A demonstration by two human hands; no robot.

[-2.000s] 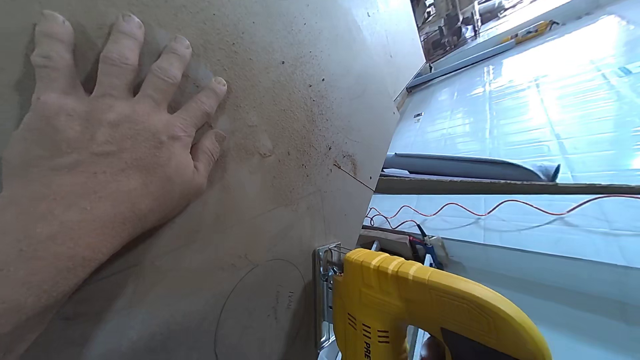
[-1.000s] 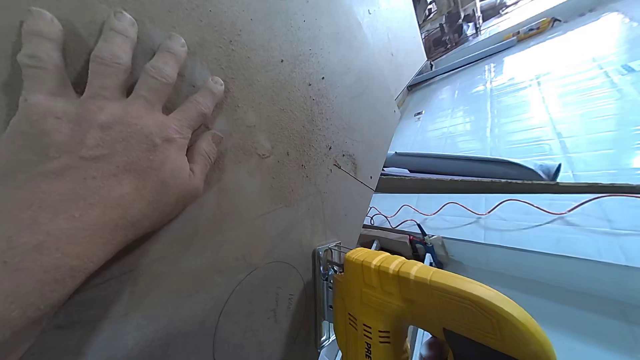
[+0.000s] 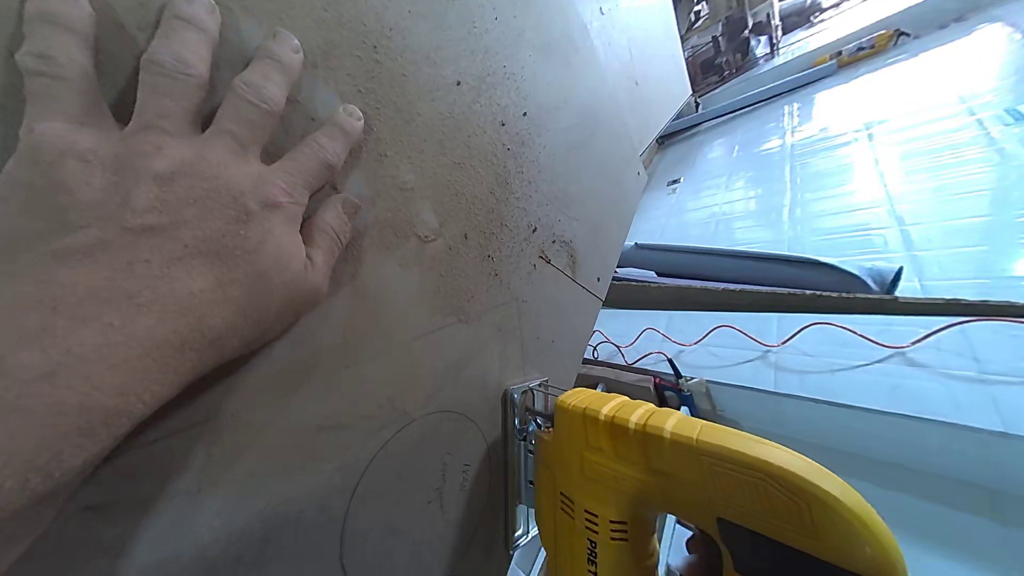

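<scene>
My left hand (image 3: 176, 216) lies flat on a large pale board (image 3: 400, 344), fingers spread and holding nothing. Fine sawdust covers the board beside its fingertips. A yellow jigsaw (image 3: 704, 456) is at the lower right, its metal base plate (image 3: 518, 472) against the board near the edge. Of my right hand (image 3: 698, 554), only a small, shadowed bit of finger shows in the opening of the jigsaw's handle; the rest is hidden. A thin dark line, perhaps a saw cut, runs in from the board's edge above the tool. A curved line and handwriting are drawn left of the base plate.
Beyond the board's edge, a wavy red cable (image 3: 744, 336) runs to the right, below a narrow ledge (image 3: 800, 299) with a dark grey curved piece (image 3: 744, 268) on it. Farther back are a shiny, pale sheeted surface (image 3: 760, 184), a grey bar and a yellow tool (image 3: 860, 50).
My left hand has stayed spread on the board, with only a slight shift. The jigsaw remains at the same place by the board's edge.
</scene>
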